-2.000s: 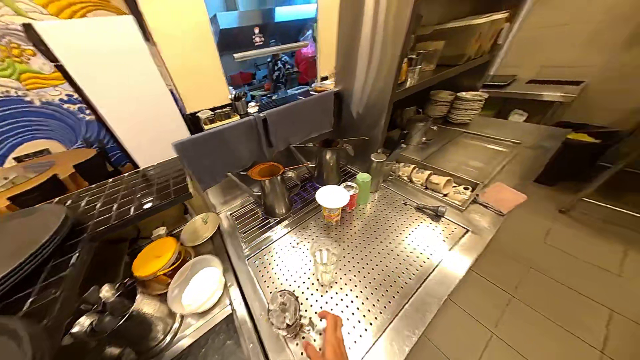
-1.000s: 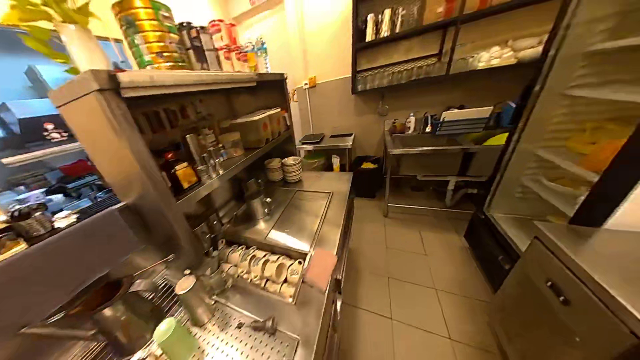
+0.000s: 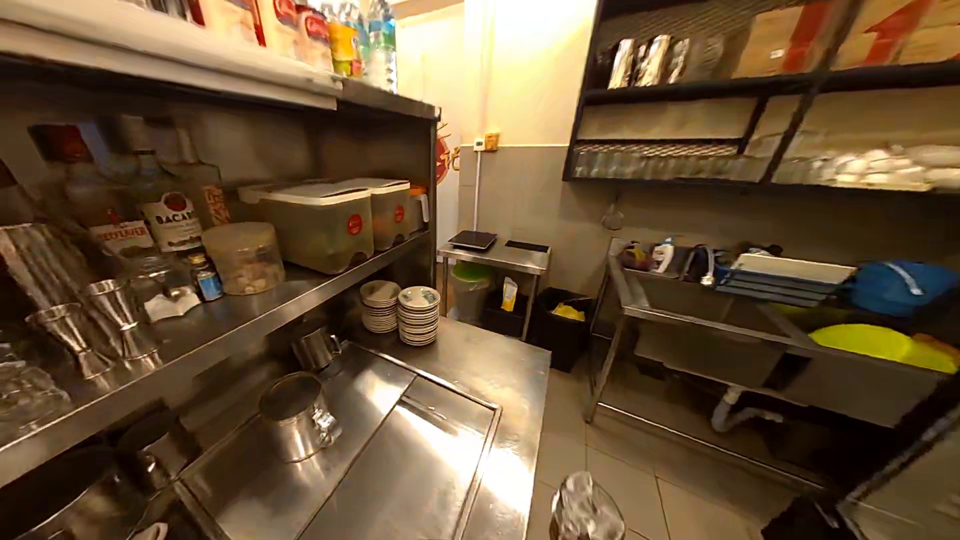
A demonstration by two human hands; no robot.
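Neither my left hand nor my right hand shows in the head view. At the bottom edge, a clear glass (image 3: 587, 508) that seems to hold ice appears in front of the floor; whatever supports it is out of frame. A steel pitcher (image 3: 295, 417) stands on the steel counter (image 3: 420, 450), with its handle toward the right. Behind it is another steel pitcher (image 3: 313, 344). Two stacks of small dishes, a left stack (image 3: 380, 306) and a right stack (image 3: 418, 316), stand at the counter's far end.
Steel jiggers (image 3: 124, 319), bottles (image 3: 171, 214) and lidded plastic bins (image 3: 319, 225) fill the left shelf. Beyond the counter are a small steel table (image 3: 499, 255), a black bin (image 3: 564, 326) and a steel sink (image 3: 705, 322). Tiled floor (image 3: 622, 457) lies between counter and sink.
The view has swung far right and moved along the counter. A hand seen near glasses at the perforated drain tray two seconds ago is out of view; a glass now shows at the bottom edge.
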